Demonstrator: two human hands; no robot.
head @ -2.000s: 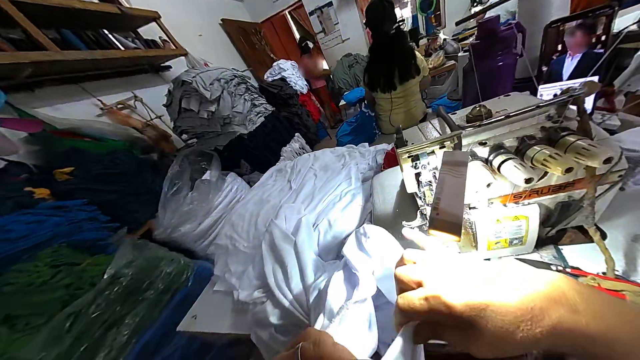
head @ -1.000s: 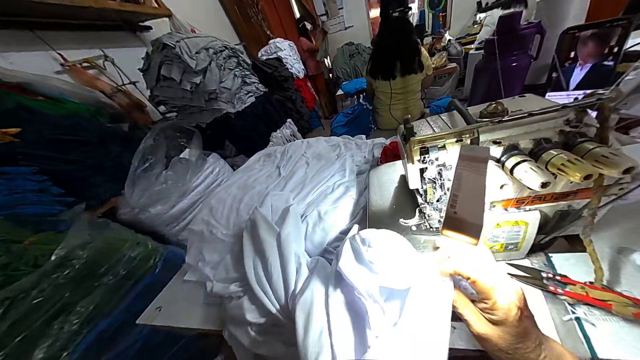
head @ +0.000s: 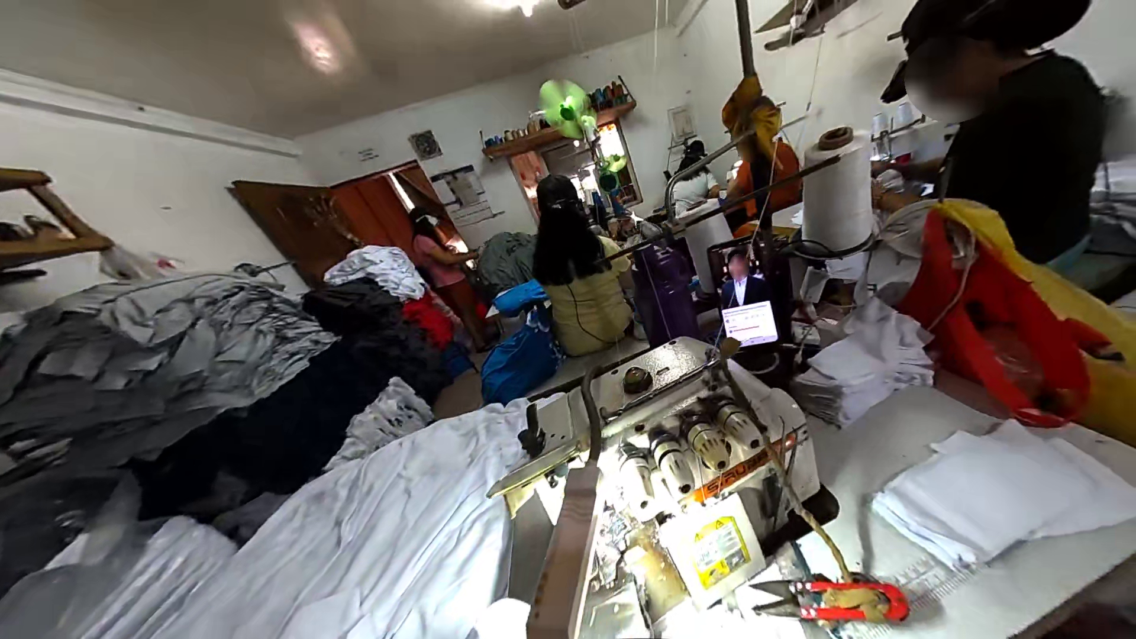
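Neither of my hands shows clearly; a small bright patch at the bottom edge beside the white cloth cannot be told apart. A long spread of white cloth (head: 390, 524) lies left of a serger sewing machine (head: 648, 390), reaching up against it. Tension dials line the machine's front, and a brown strip (head: 568, 550) stands in front of its needle area. Thread snips with red handles (head: 834, 600) lie on the table just right of the machine. Folded white fabric pieces (head: 1012, 488) are stacked farther right.
Heaps of grey fabric (head: 160, 346) and dark cloth (head: 355, 355) rise at the left. Behind the machine stand a purple container (head: 666, 293), a phone (head: 745, 293) and a thread cone (head: 837, 195). A red and yellow bag (head: 994, 328) is at right. Several people are around the room.
The view has swung up and to the right. My hands, at the white cloth two seconds ago, have dropped out of clear view. The folded white pieces and a person at right now show.
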